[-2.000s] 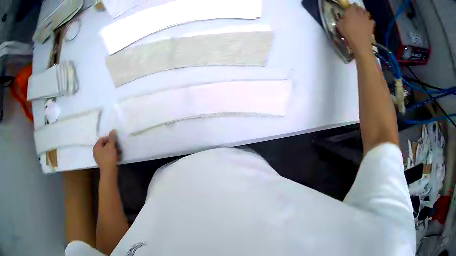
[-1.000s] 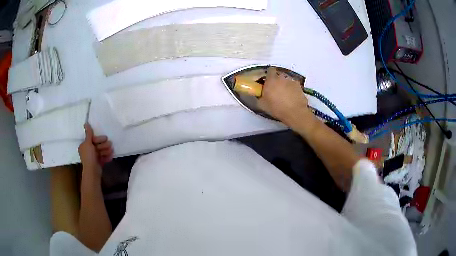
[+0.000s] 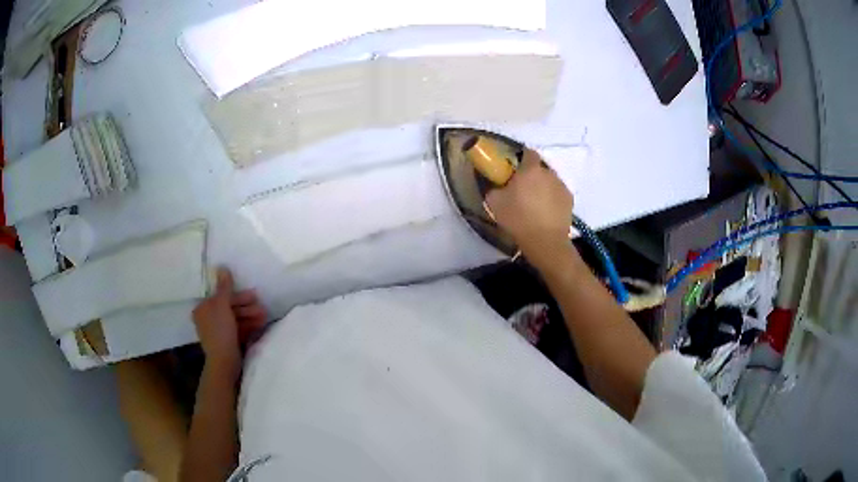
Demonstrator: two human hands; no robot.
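Observation:
My right hand (image 3: pixel 533 209) grips the tan handle of the steam iron (image 3: pixel 461 179). The iron lies over the right part of a white interlining-covered band (image 3: pixel 353 209) nearest me, its tip pointing away from me, and hides part of the band. My left hand (image 3: pixel 229 318) rests at the table's front edge beside the near end of the fused bands (image 3: pixel 132 278); its fingers are partly curled, and whether it holds anything is unclear. Beyond the band lie a beige fabric band stack (image 3: pixel 376 99) and a white interlining stack (image 3: pixel 310 38).
The dark iron rest (image 3: pixel 656 47) lies at the table's far right. A folded band stack (image 3: pixel 80 165), a white round piece (image 3: pixel 72 237) and a thin ring (image 3: pixel 102 36) are on the left. A blue hose (image 3: pixel 602 259) trails from the iron past the front edge. A red-black box (image 3: pixel 743 56) stands right.
My right hand has brought the iron from its rest onto the near band, then turned its tip from leftward to away from me. The view has shifted; my left hand stays near the front edge.

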